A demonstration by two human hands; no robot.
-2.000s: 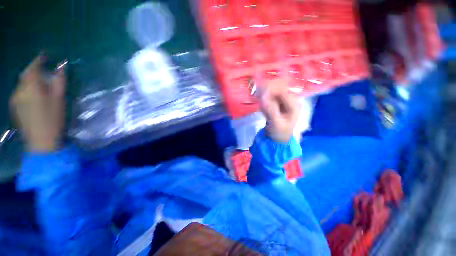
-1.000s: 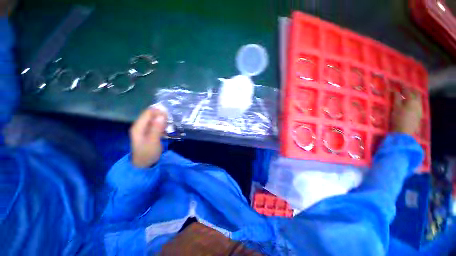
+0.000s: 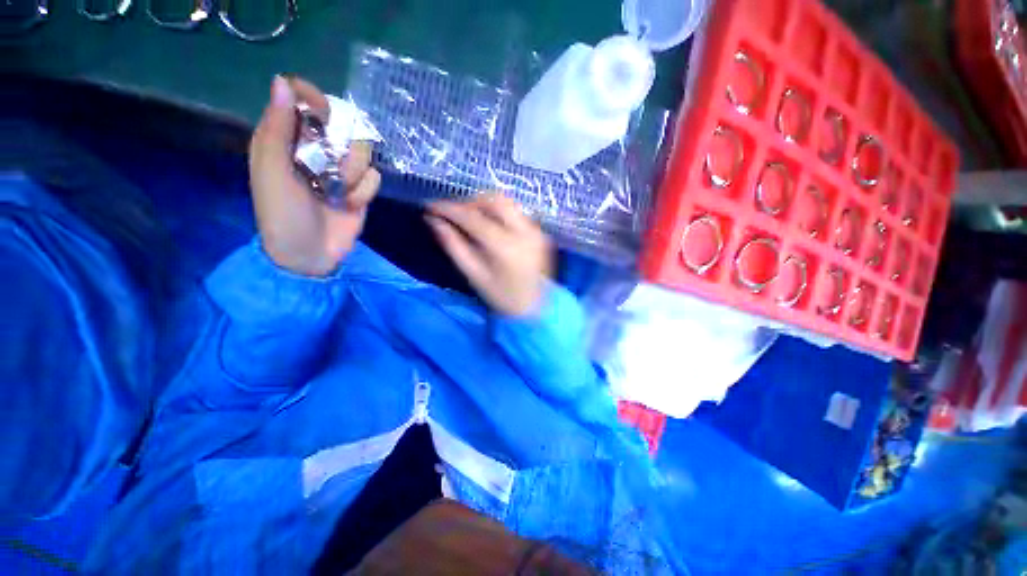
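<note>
My left hand (image 3: 310, 186) is shut on a shiny silver watch case ring (image 3: 306, 152) and a crumpled white wiping cloth (image 3: 340, 122), above the bench edge. My right hand (image 3: 496, 250) is a little to the right, blurred, with fingers apart and nothing seen in it. The red compartment tray (image 3: 659, 264) is at the right, with silver rings in many pockets. The white solvent bottle (image 3: 574, 110) stands on the clear plastic bag (image 3: 434, 129), its round translucent cap (image 3: 667, 16) beside the neck.
Several more rings (image 3: 257, 16) lie at the top left of the green bench (image 3: 327, 32). A white plastic liner (image 3: 681, 354) hangs below the tray. A blue box (image 3: 794, 411) is at the lower right. Another person's blue clothing (image 3: 68, 338) is at the left.
My right hand has left the tray and moved left, close to my left hand. My left hand still holds a ring and the cloth. The view has shifted, so bottle and bench rings appear higher.
</note>
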